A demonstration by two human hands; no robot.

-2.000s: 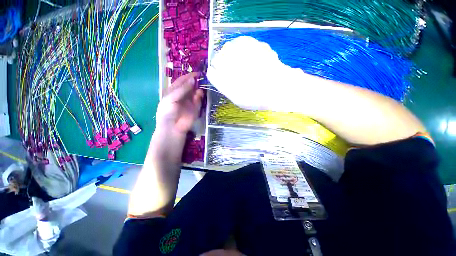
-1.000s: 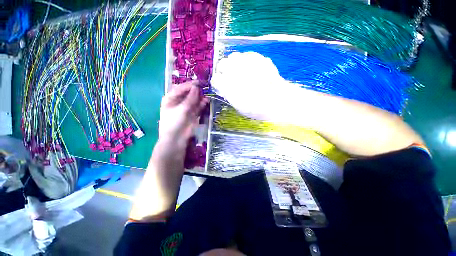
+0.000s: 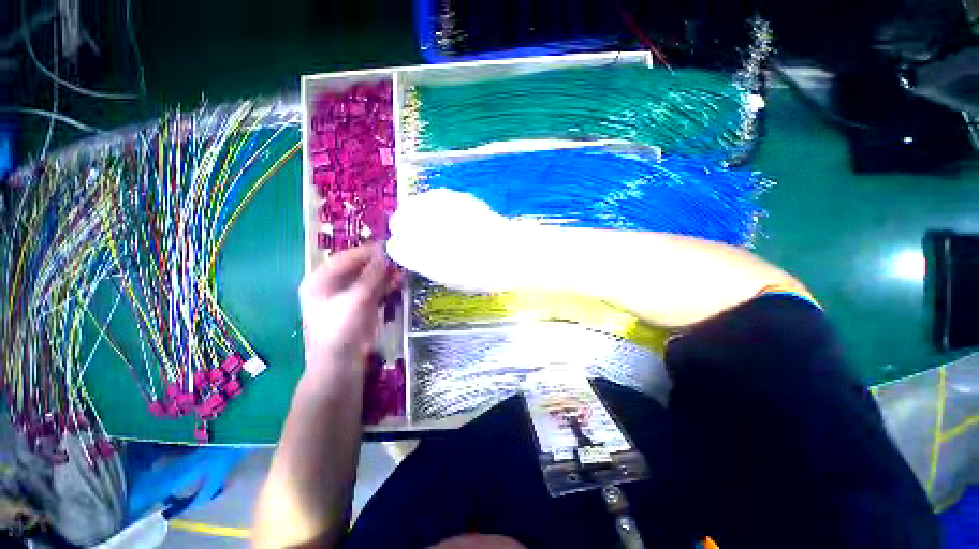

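My bare left hand (image 3: 346,298) is over the narrow housing bin, its fingertips pinched together near its upper middle. What it pinches is too small and blurred to see clearly; a dark speck shows at the fingertips. My gloved right hand (image 3: 446,238) is overexposed to plain white, its fingertips meeting those of my left hand. Its fingers and anything in them cannot be made out. Loose magenta connector housings (image 3: 351,150) fill the bin of the white-walled divided tray (image 3: 402,129). Blue wires (image 3: 601,193) lie behind my right forearm, yellow wires (image 3: 472,309) in front of it.
Green wires (image 3: 537,107) fill the farthest compartment and silvery white wires (image 3: 462,370) the nearest. Finished harnesses (image 3: 183,247) with magenta ends and one white connector (image 3: 254,367) lie left of the tray on the green mat. Dark equipment (image 3: 953,290) stands at the right edge.
The view has tilted up and shifted, so more of the bench's back and right side shows. Both hands stay together over the housing bin.
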